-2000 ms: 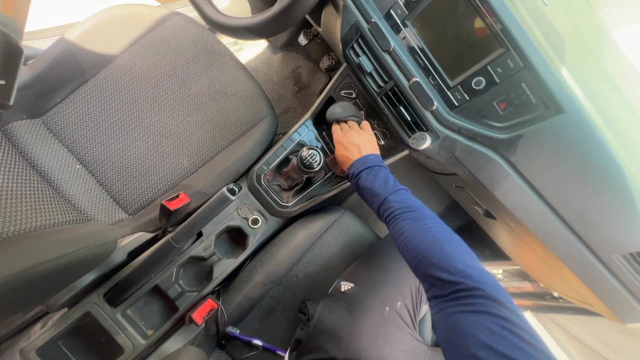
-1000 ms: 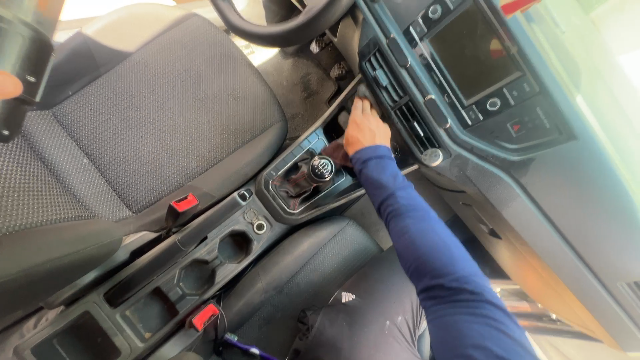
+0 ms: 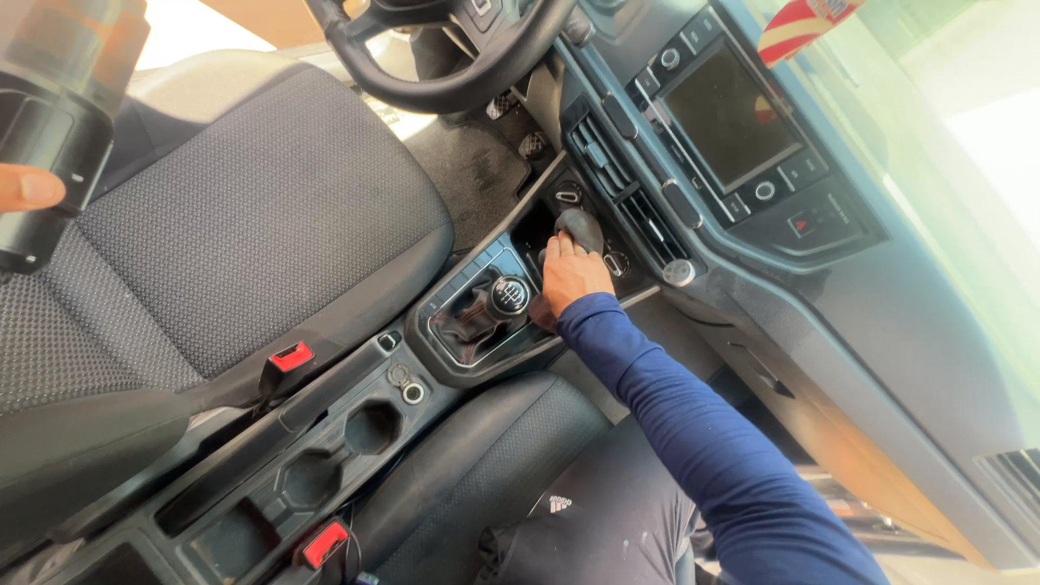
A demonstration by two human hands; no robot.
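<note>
My right hand (image 3: pixel 573 272), at the end of a blue sleeve, grips a dark grey cloth or pad (image 3: pixel 580 227) at the climate control panel of the car's centre console. A reddish-brown piece (image 3: pixel 543 312) shows under the wrist; I cannot tell if it belongs to the cloth. Just left of the hand is the gear knob (image 3: pixel 510 296) with its leather boot (image 3: pixel 471 321). At the left edge, a finger of my left hand (image 3: pixel 31 188) lies on a black cylindrical device (image 3: pixel 49 146) with a translucent part, possibly a handheld vacuum; the rest of that hand is out of view.
The steering wheel (image 3: pixel 455 81) is at the top, beside the dashboard screen (image 3: pixel 731 114) and air vents (image 3: pixel 626 187). A cloth seat (image 3: pixel 268 211) fills the left. The handbrake (image 3: pixel 244 439), cup holders (image 3: pixel 372 428) and red belt buckles (image 3: pixel 325 544) lie lower down.
My right hand stays at the control panel, shifting slightly with the dark cloth or pad. The black device reaches further into view at the left than two seconds ago. The view has shifted.
</note>
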